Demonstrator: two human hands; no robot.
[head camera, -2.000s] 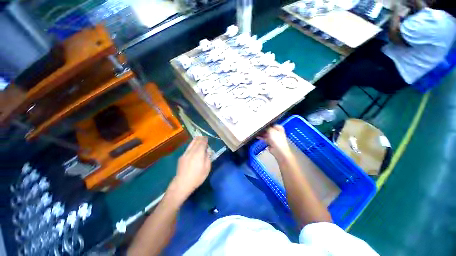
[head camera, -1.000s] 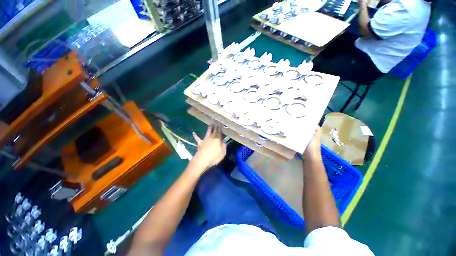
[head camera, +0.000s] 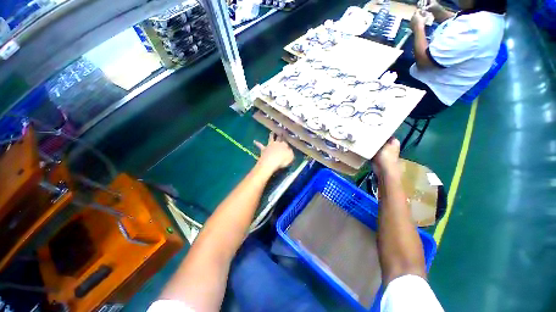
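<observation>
A stack of tan cardboard sheets (head camera: 393, 116) with parts between the layers is held tilted in front of me. Rows of metal rings with pale lobed heads (head camera: 346, 110) lie on its top sheet. My left hand (head camera: 276, 152) is at the near left edge of the stack, its fingers against or under the lower sheets. My right hand (head camera: 386, 156) grips the near right corner; its fingers are partly hidden by the board.
The orange press (head camera: 116, 244) stands at lower left. A blue slatted crate (head camera: 292, 234) with cardboard inside is below the stack. A metal post (head camera: 227, 55) rises behind. Another person (head camera: 466, 52) sits at the far right beside another board of parts (head camera: 366, 56).
The stack has moved away from me along the bench, towards the other person's board, with both hands on it. The view has shifted right and the press sits lower left.
</observation>
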